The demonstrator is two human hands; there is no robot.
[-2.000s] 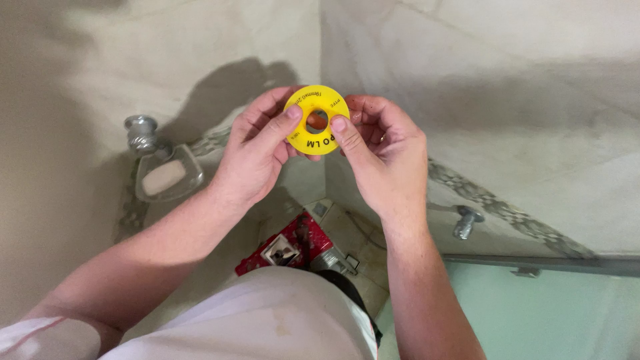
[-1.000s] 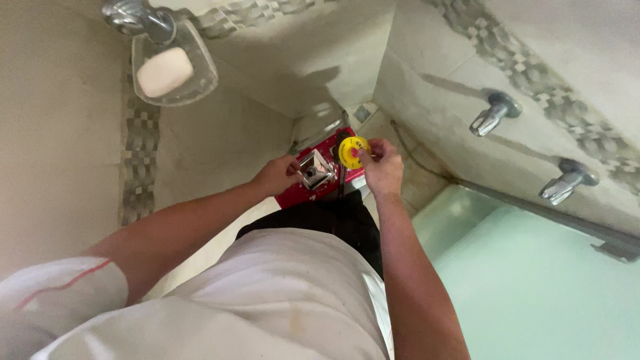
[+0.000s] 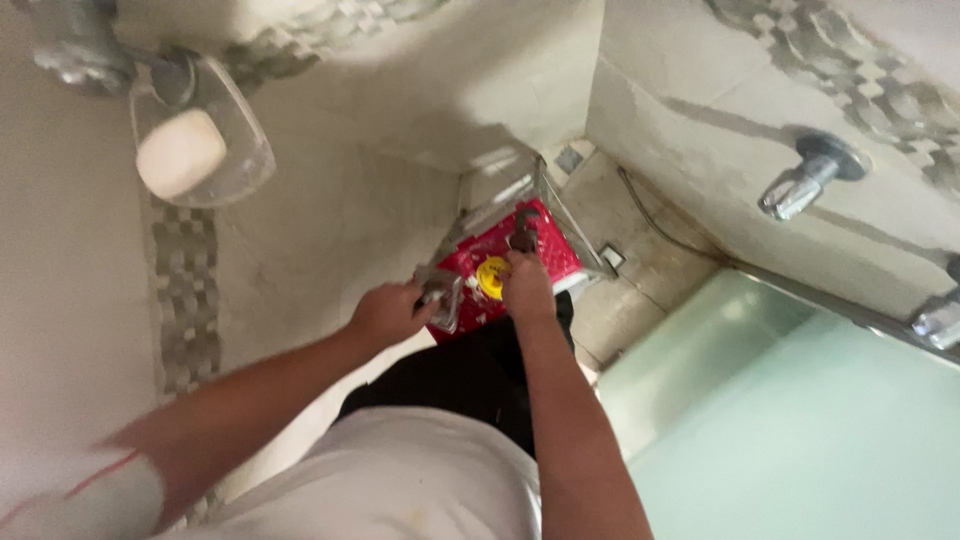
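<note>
My left hand (image 3: 390, 313) grips a clear plastic package (image 3: 444, 298) with something metallic in it, over the left part of a red plastic surface (image 3: 555, 244) spotted with white. The yellow tape spool (image 3: 491, 277) lies flat against this surface or just above it; which one I cannot tell. Beside the spool, my right hand (image 3: 529, 289) has its fingers around the lower end of an adjustable wrench (image 3: 525, 229), whose head points away from me. The fingertips of my right hand are partly hidden and blurred.
A clear soap dish (image 3: 251, 161) with a bar of soap (image 3: 181, 154) is mounted at upper left. Chrome valve handles (image 3: 799, 187) stick out from the right wall. A frosted glass panel (image 3: 787, 420) stands at lower right, and a hose (image 3: 649, 217) runs along the floor edge.
Both hands have come down from the raised spool to the red surface. A second ago my right hand held the spool; now it is on the wrench. The view has tilted and moved closer.
</note>
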